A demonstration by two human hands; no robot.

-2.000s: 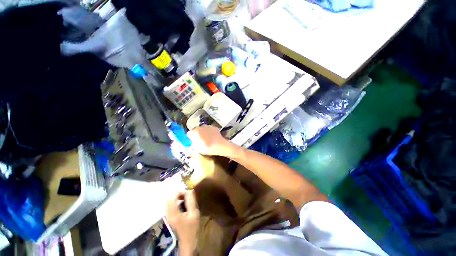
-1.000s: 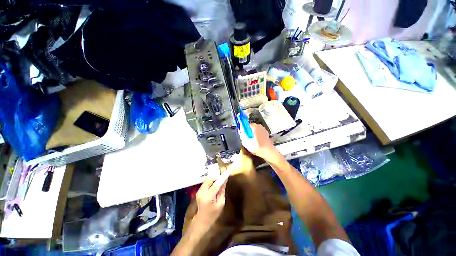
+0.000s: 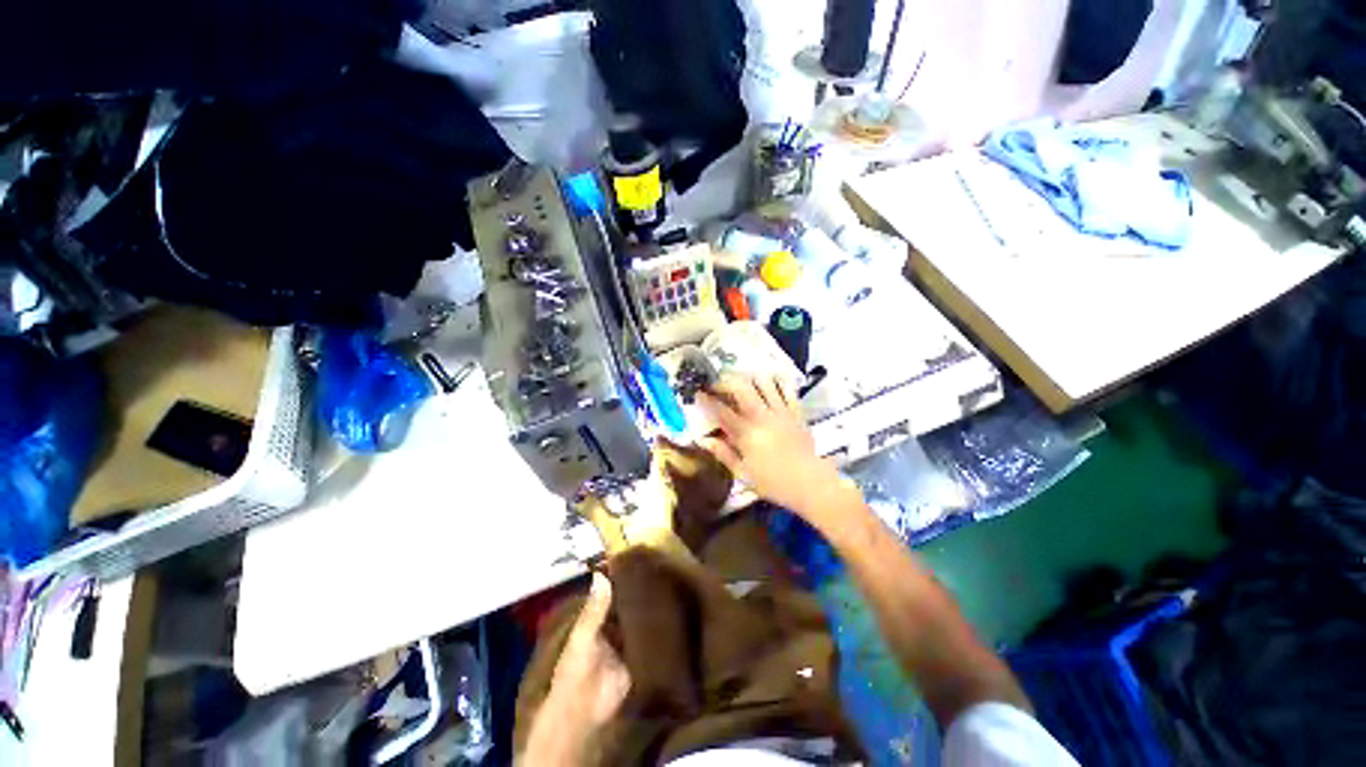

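Note:
The button-sewing machine (image 3: 547,337) has its long grey metal head pointing toward me. A brown garment (image 3: 734,629) lies bunched at the near table edge and over my lap, its lighter tan strip (image 3: 637,517) under the needle area. My left hand (image 3: 581,686) holds the garment's left side, just below the machine's near end. My right hand (image 3: 764,442) is off the cloth, with its fingertips at the button tray (image 3: 694,372) right of the head; whether they pinch a button is not clear. A blue strip (image 3: 655,393) lies along the head's right side.
A keypad block (image 3: 674,294), dark thread cone (image 3: 790,333) and black bottle with yellow label (image 3: 637,188) stand behind the tray. A white basket (image 3: 277,435) with a phone (image 3: 202,436) is left. Another white table (image 3: 1079,300) holds light blue cloth (image 3: 1101,188).
My right hand has left the cloth near the needle and moved to the tray. My left hand has moved down and back from the needle. The camera view has shifted.

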